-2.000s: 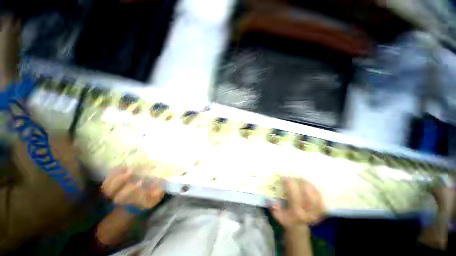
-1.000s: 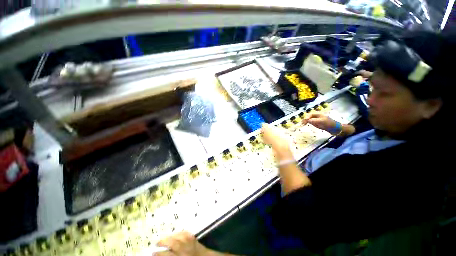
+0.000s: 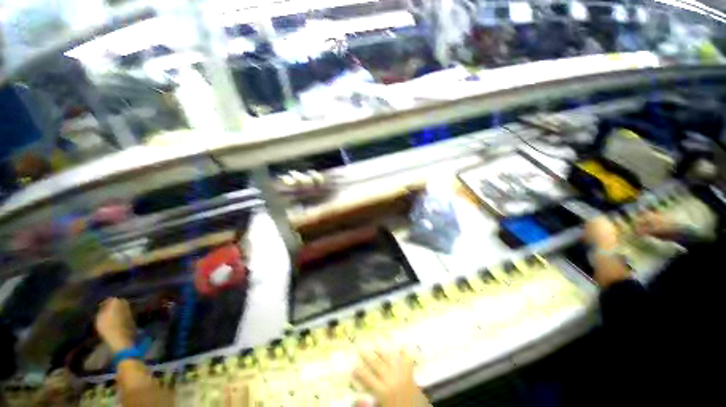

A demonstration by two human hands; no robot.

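A long cream-yellow circuit board panel [image 3: 470, 322] runs from the lower left to the right, with a row of black blocks along its far edge. My right hand [image 3: 388, 377] lies palm down on the boards at the bottom centre, fingers spread, cut off by the lower edge. No part shows in it, though the view is blurred. My left hand is out of the picture. A shallow black tray [image 3: 350, 280] with silvery piles stands beyond the boards.
A strapped hand [image 3: 118, 322] of a person at left is over a dark tray, near a red box [image 3: 221, 269]. A clear bag [image 3: 434, 221], white-inside tray [image 3: 513, 184], blue-filled box [image 3: 525, 230] and yellow-filled box [image 3: 611, 184] stand right. Another person's hand [image 3: 603, 234] is over the line.
The view has swung left and up, so the trays sit further right and the left person's arm shows. My right hand now lies with spread fingers on the boards.
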